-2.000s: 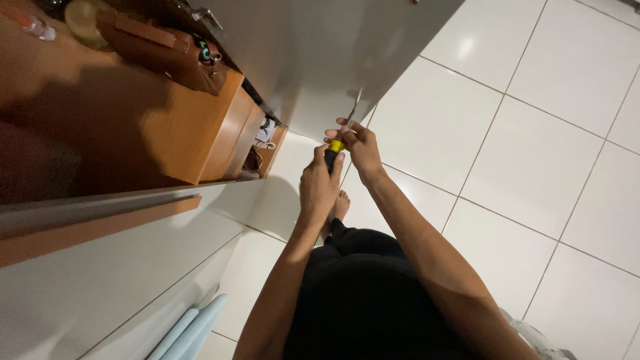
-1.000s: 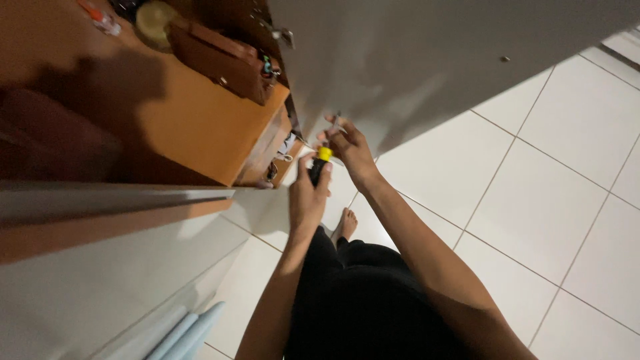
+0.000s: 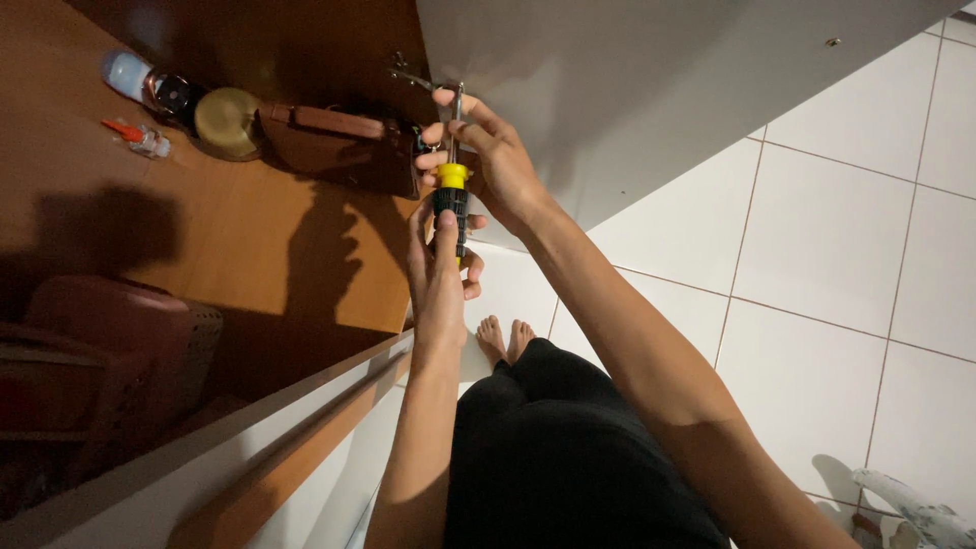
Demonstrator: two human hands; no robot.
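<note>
My left hand [image 3: 442, 267] is wrapped around the black and yellow handle of a screwdriver [image 3: 451, 200], its thumb lying along the handle. Above it, my right hand [image 3: 492, 149] holds the metal shaft between thumb and fingers. The shaft points up, and its tip is close to a metal hinge [image 3: 415, 78] between the cabinet's dark inner wall and the grey door [image 3: 610, 91]. Whether the tip touches a screw cannot be made out.
On the wooden shelf [image 3: 244, 221] stand a brown leather bag [image 3: 335, 149], a round gold-coloured container [image 3: 227, 122] and a small bottle with a red tip [image 3: 141, 137]. A pink plastic basket [image 3: 114, 328] sits lower left. My feet are on white floor tiles [image 3: 823, 236].
Both hands have moved up along the door to the hinge with the screwdriver. The view has shifted, showing more of the shelf and the basket.
</note>
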